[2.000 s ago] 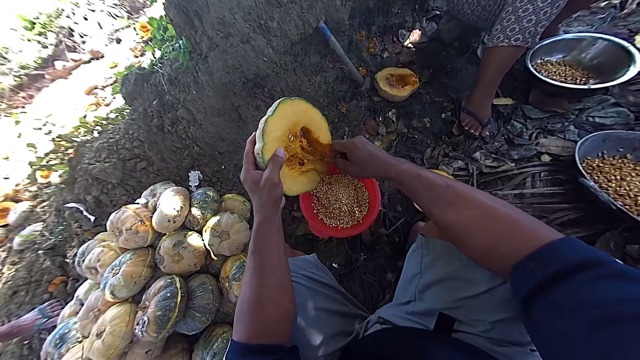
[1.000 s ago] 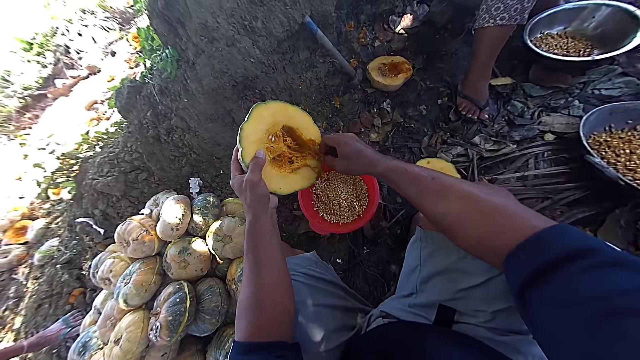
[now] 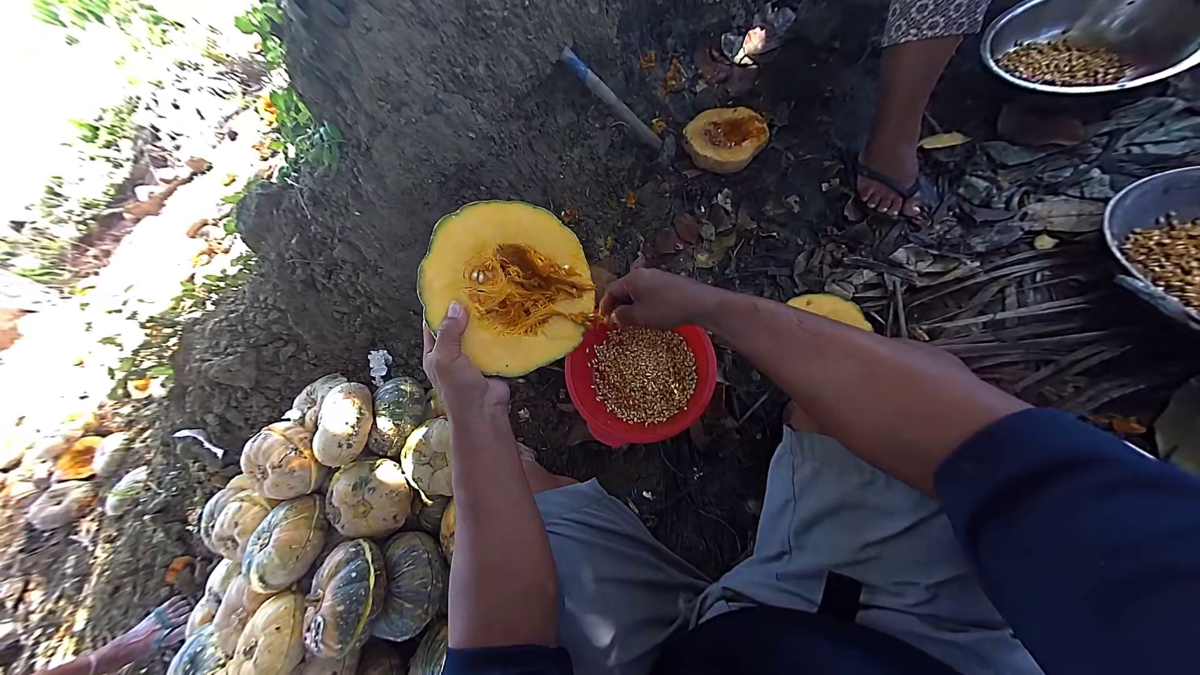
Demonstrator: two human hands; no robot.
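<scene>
My left hand holds a halved pumpkin by its lower left edge, thumb on the yellow flesh. The cut face shows, with stringy orange pulp in its middle. At the pumpkin's right edge, my right hand has its fingers curled together on strands of the pulp, above the far rim of a red plastic bowl. Many pale pumpkin seeds lie in that bowl. The right fingertips are partly hidden by the hand.
Whole pumpkins are heaped at lower left. A cut pumpkin piece and a pole-like handle lie ahead. A person's sandalled foot and two metal basins of seeds are at right. Another person's hand shows at lower left.
My right hand has drawn back from the pumpkin's middle to its right edge, pulling strands of pulp. The left hand still holds the pumpkin half.
</scene>
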